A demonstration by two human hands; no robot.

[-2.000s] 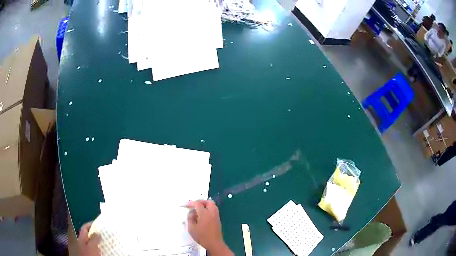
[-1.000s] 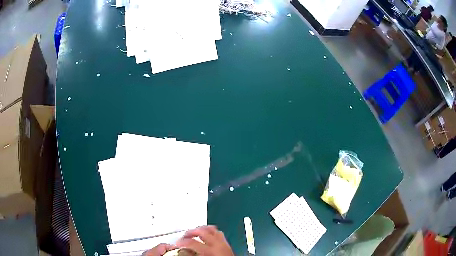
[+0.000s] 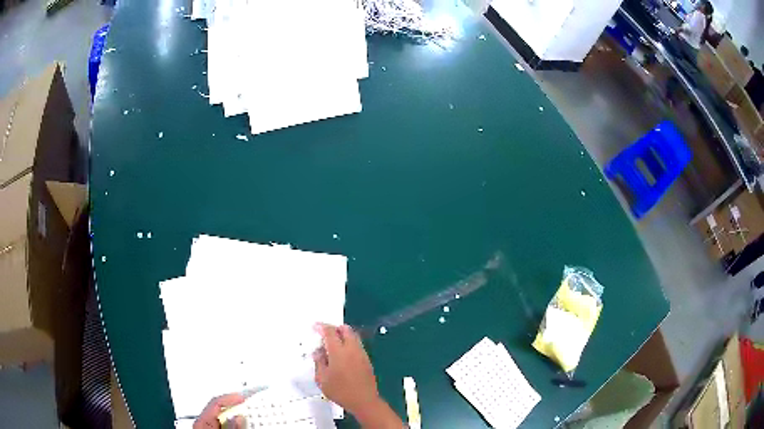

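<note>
White square panels (image 3: 251,293) lie overlapped at the lower left of the table, in front of me. My left hand (image 3: 219,414) is at the bottom edge, partly cut off, and holds a cream-yellow dotted sticker sheet (image 3: 272,412) over the nearest panels. My right hand (image 3: 342,364) is over the right side of the panels, thumb and forefinger pinched together; whether a tiny dot is between the fingertips cannot be told. More dotted sheets (image 3: 494,384) lie to the right. A narrow cream strip (image 3: 411,402) lies between them and my right hand.
More white panels (image 3: 289,67) and a heap of white leads (image 3: 406,18) are at the far side. A clear bag with yellow contents (image 3: 570,323) and a dark object (image 3: 569,383) lie right. Brown cartons (image 3: 29,209) stand left. A blue stool (image 3: 649,167) and a person (image 3: 694,23) are beyond.
A second ago both hands were together at the bottom edge. Now my right hand is farther up over the panels and my left hand is apart, lower left, with the sheet showing.
</note>
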